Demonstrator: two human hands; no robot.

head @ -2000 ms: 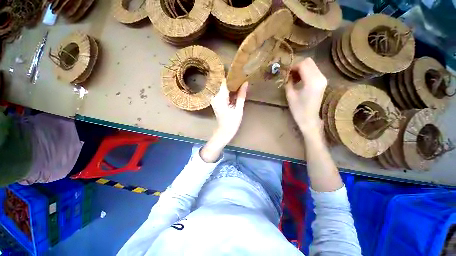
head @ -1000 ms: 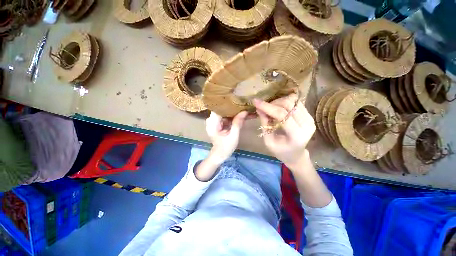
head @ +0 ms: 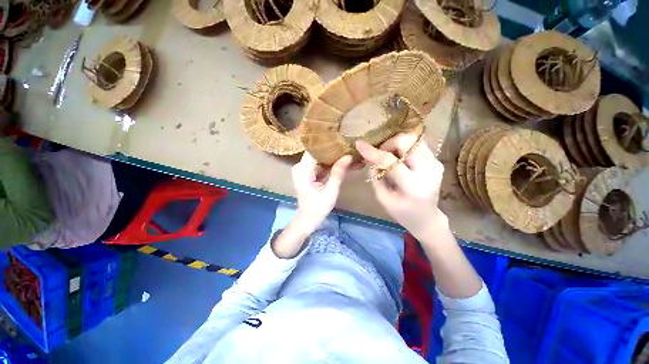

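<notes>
A tan wrapped ring [head: 331,117] is held tilted above the bench's near part. My left hand [head: 318,186] grips its lower left edge. My right hand [head: 409,178] is at its lower right edge, with the thumb at the inner rim of the hole. A twisted cord tail [head: 411,151] loops from the ring's hole over my right fingers. Some fingers of both hands are hidden behind the ring. Another wrapped ring [head: 257,117] with coiled cord in its hole lies flat just to the left, partly behind the held ring.
Ring stacks stand along the far side [head: 267,35] and at the right [head: 530,181]. A small stack [head: 121,75] and a thin silvery item [head: 65,71] lie at left. Below are a red stool [head: 171,212] and blue crates [head: 569,313]. A person's green sleeve [head: 21,192] shows at left.
Since the oldest frame, my right hand has moved left and down to the ring's hole and lower edge. The ring has turned from steeply upright to a flatter tilt. The view has shifted slightly.
</notes>
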